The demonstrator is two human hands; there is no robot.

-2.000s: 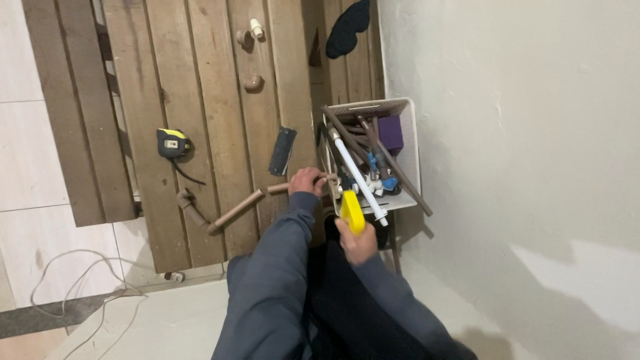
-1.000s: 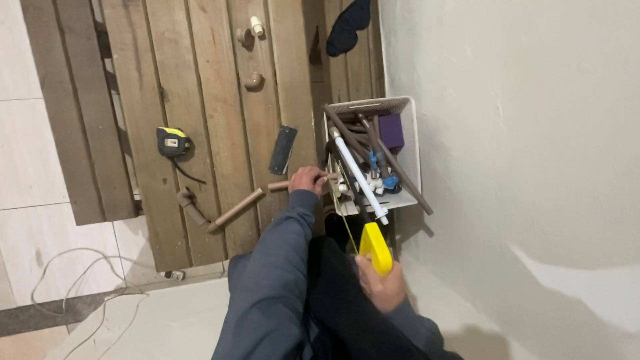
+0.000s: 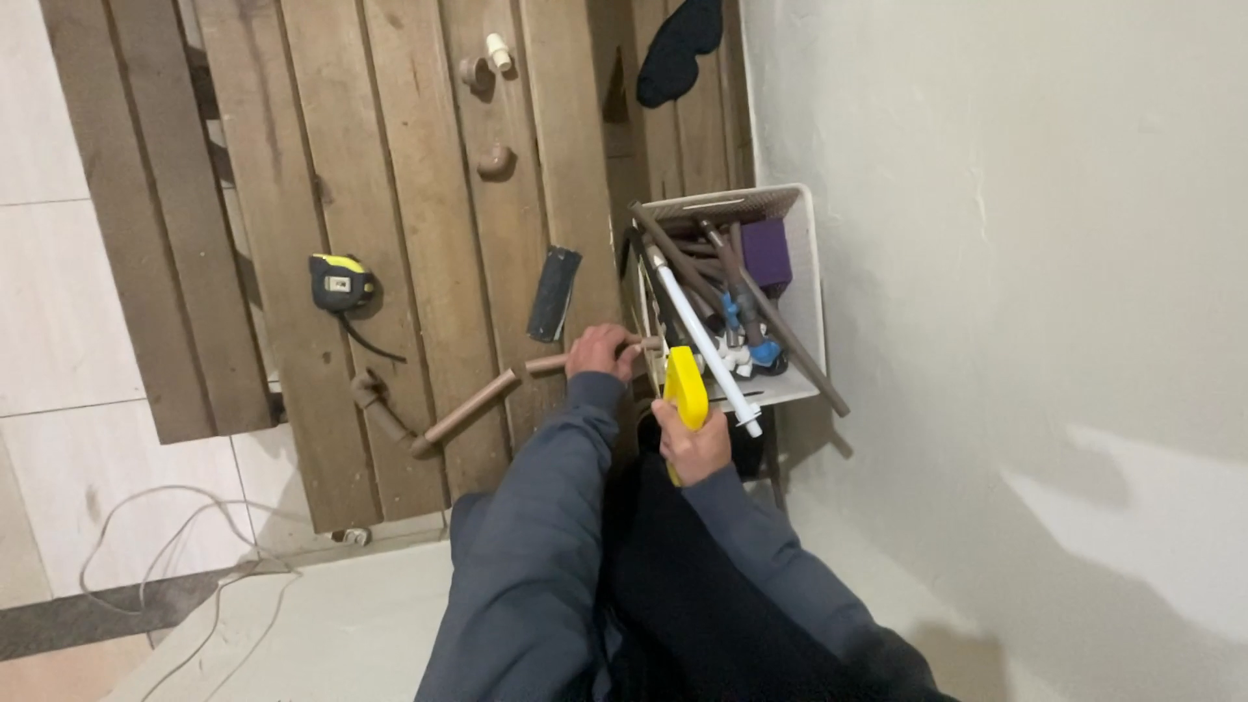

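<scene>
My left hand (image 3: 601,352) presses a brown plastic pipe (image 3: 546,365) against the wooden bench. The pipe's other end sticks out past my fingers at the bench's right edge. My right hand (image 3: 694,444) is closed around the yellow handle of a saw (image 3: 687,387), just right of that pipe end; its blade is hard to make out. Left of my left hand lies another brown pipe (image 3: 473,409), joined at an elbow fitting (image 3: 421,447) to a short pipe (image 3: 390,425) with a further fitting (image 3: 367,388) at its end.
A white plastic basket (image 3: 817,292) with pipes, fittings and a purple box (image 3: 766,253) stands beside the wall. On the bench slats (image 3: 429,195) lie a tape measure (image 3: 341,283), a dark flat piece (image 3: 554,294), several loose fittings (image 3: 495,161) and a black cloth item (image 3: 680,54). A cable loops lower left.
The saw in my right hand moved down and right, then back up and left toward the pipe end. My left hand has stayed on the pipe.
</scene>
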